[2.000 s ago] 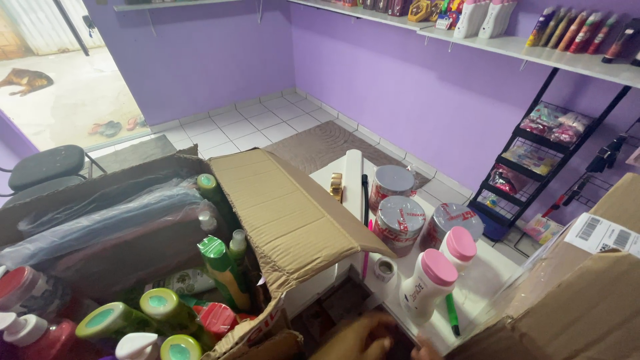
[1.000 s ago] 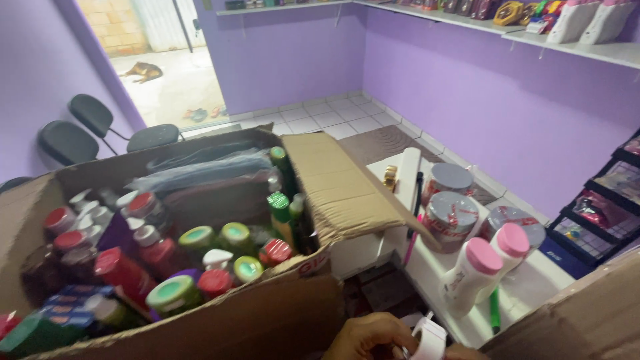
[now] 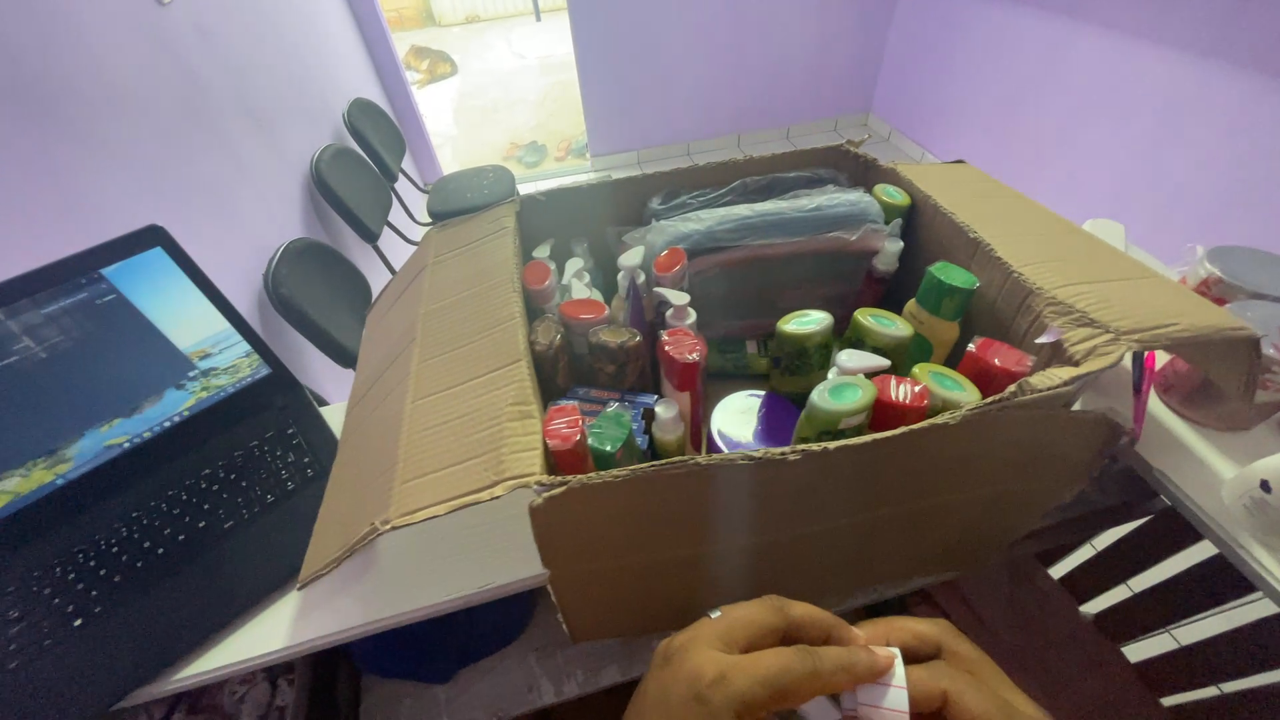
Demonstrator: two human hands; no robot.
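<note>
My left hand [image 3: 755, 655], with a ring on one finger, and my right hand [image 3: 935, 665] meet at the bottom of the view, just in front of an open cardboard box [image 3: 830, 530]. Between their fingers is a small white roll of labels or paper [image 3: 882, 690] with pinkish lines; both hands touch it. Inside the box stand pump bottles [image 3: 678, 312], green-capped bottles [image 3: 803, 345], a red-topped bottle [image 3: 683, 370], a purple and white tub [image 3: 752, 420] and plastic-wrapped packs [image 3: 760, 225].
An open laptop [image 3: 150, 440] is on the white table [image 3: 430, 570] at left. Black chairs [image 3: 318, 300] stand behind it, near a doorway. At right, a white surface [image 3: 1180, 450] holds wrapped round containers [image 3: 1240, 275] and a white bottle [image 3: 1255, 495]. The box's flaps spread outward.
The view has swung left, bringing the laptop into sight. A white item shows at the hands one second ago; now both hands are together on the white roll.
</note>
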